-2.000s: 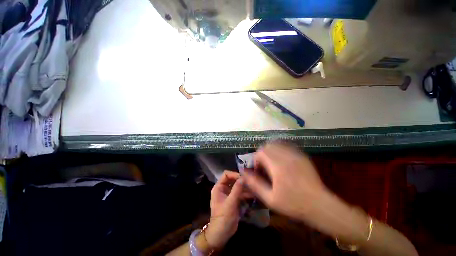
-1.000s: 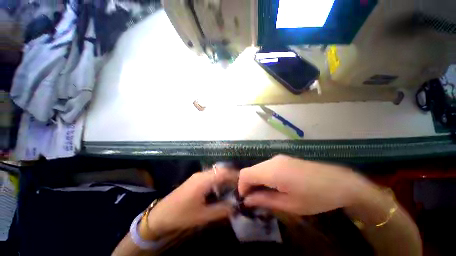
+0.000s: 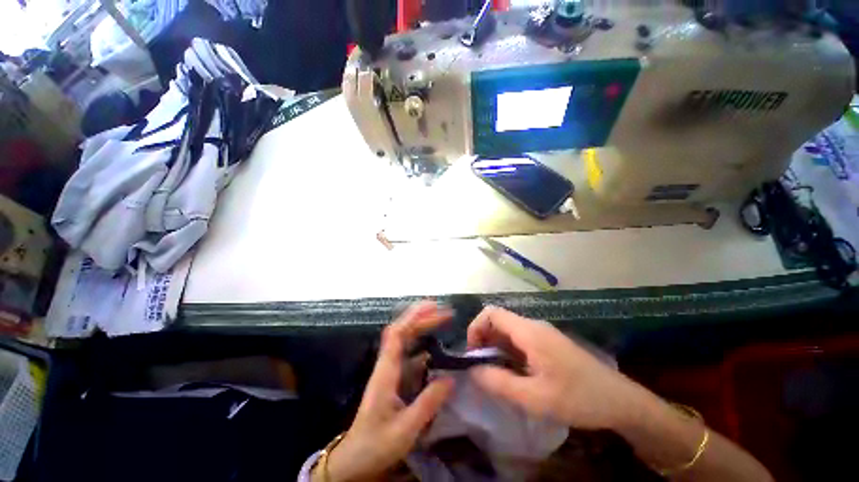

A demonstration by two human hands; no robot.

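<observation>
A light grey fabric piece (image 3: pixel 504 424) with a dark strip (image 3: pixel 461 359) along its upper edge is held below the table's front edge. My left hand (image 3: pixel 400 386) grips the dark strip's left end between thumb and fingers, slightly blurred. My right hand (image 3: pixel 542 367) grips the piece on the right, thumb and fingers at the dark strip. The lower part of the fabric hangs under my hands and is partly cut off by shadow.
The sewing machine (image 3: pixel 716 122) stands at the back; a smartphone (image 3: pixel 527 184) lies before it. Blue-green snips (image 3: pixel 518 263) lie on the white table (image 3: pixel 283 254). A grey-and-black fabric heap (image 3: pixel 141 188) sits left on a printed bag (image 3: pixel 113 306). Dark coiled cable (image 3: pixel 801 226) lies right; red basket (image 3: pixel 791 353) lower right.
The view has tilted up, showing more of the machine. My hands have turned the piece; more grey fabric and the dark strip now show between them.
</observation>
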